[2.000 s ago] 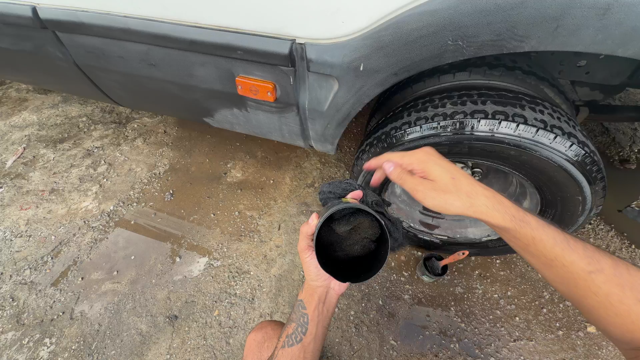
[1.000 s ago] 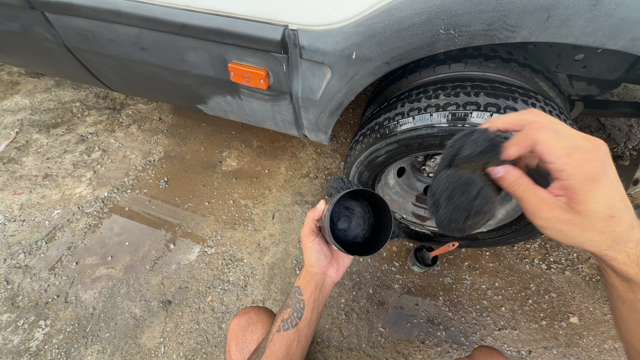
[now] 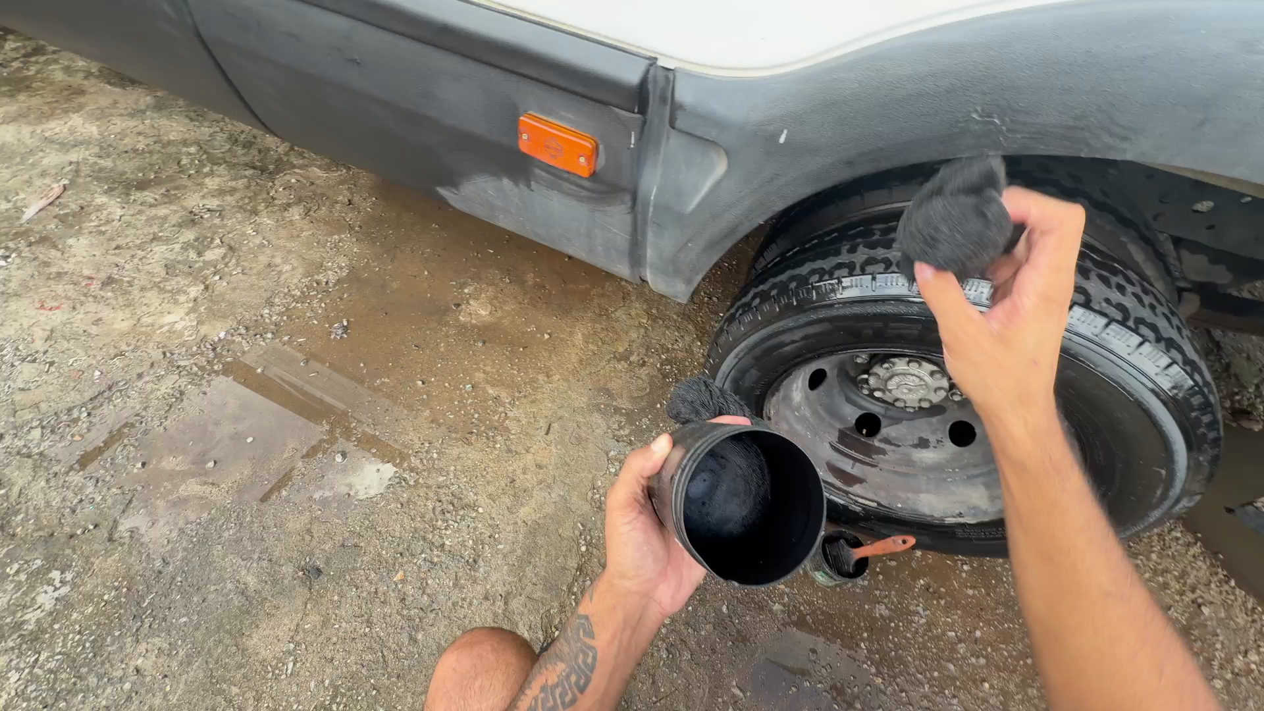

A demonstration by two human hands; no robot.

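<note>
My left hand [image 3: 647, 538] holds a black cylindrical container [image 3: 681, 484], its mouth tilted up towards me and its inside dark. A dark cloth [image 3: 703, 399] shows behind the container, beside my left fingers. In my right hand [image 3: 1022, 306] is a bunched black cloth [image 3: 953, 222], raised in front of the upper tread of the tire [image 3: 1126, 346]; whether it touches the rubber I cannot tell. Below the cloth lies the steel wheel rim [image 3: 908, 474] with its hub and bolts. The tire's upper sidewall has a pale, shiny band.
A small can [image 3: 825, 571] with an orange-handled brush [image 3: 884, 546] stands on the ground by the tire's lower edge. The vehicle's grey wheel arch [image 3: 849, 148] overhangs the tire. An orange side marker [image 3: 558, 145] sits on the grey lower panel [image 3: 415, 109]. Wet gravelly ground [image 3: 474, 474] lies below.
Two seconds ago my right hand was above the container without the cloth visible in it. One second ago it held the black cloth lower, in front of the rim; now the cloth is up by the tread.
</note>
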